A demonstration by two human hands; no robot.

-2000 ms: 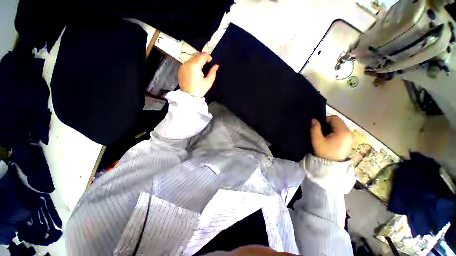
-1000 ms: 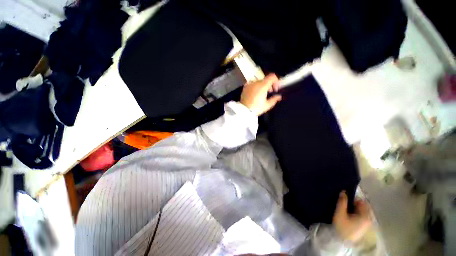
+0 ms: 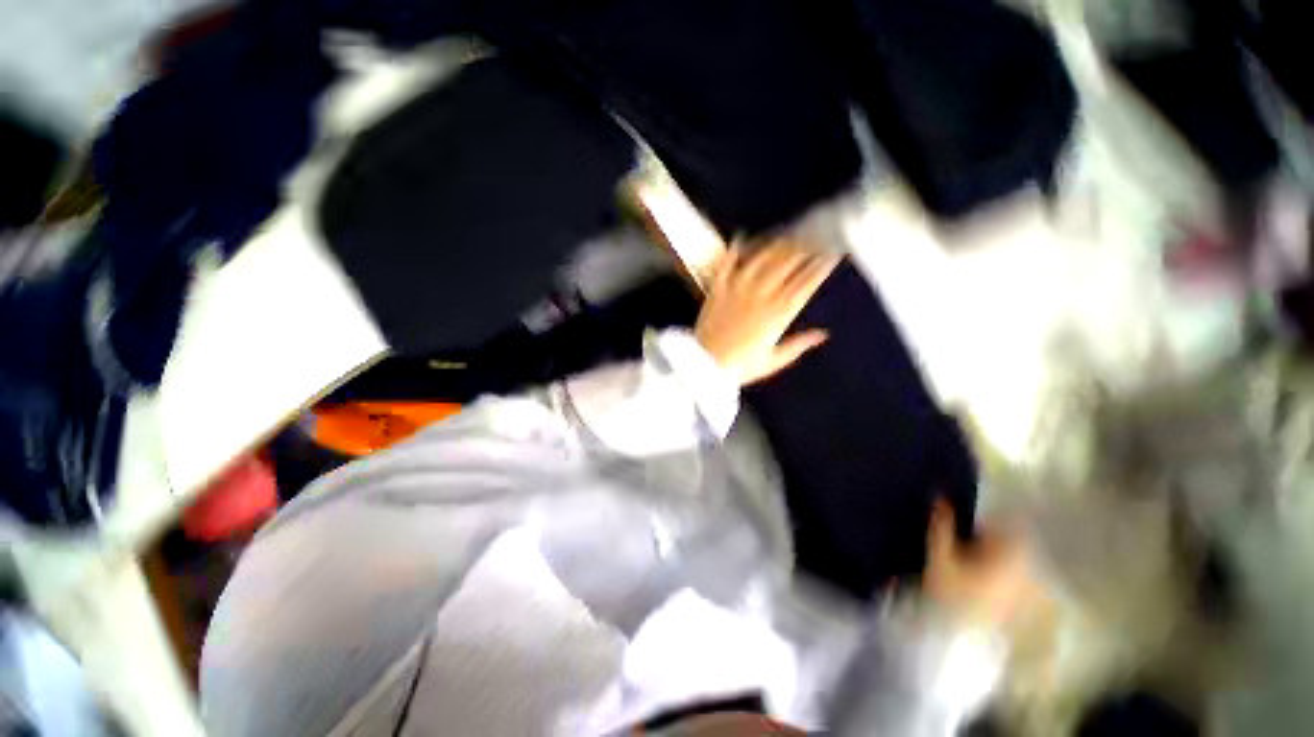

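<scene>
A dark cut panel (image 3: 865,418) lies in front of me, over the table's front edge and my lap. My left hand (image 3: 764,305) is at its upper left end, fingers stretched out and apart, palm down. My right hand (image 3: 983,569) is at the panel's lower right end, blurred, with a finger at its edge; its grip is not clear.
A large rounded dark panel (image 3: 468,209) lies on the side table at left. Black panel stacks (image 3: 692,101) lie beyond my left hand. Navy cloth (image 3: 202,173) is piled at far left. An orange thing (image 3: 378,423) is below the side table. The machine area (image 3: 1153,475) is blurred at right.
The view has swung left, and the machine has blurred at the right. My left hand has opened from a pinch at the panel's end to spread fingers. The panel stays between my hands.
</scene>
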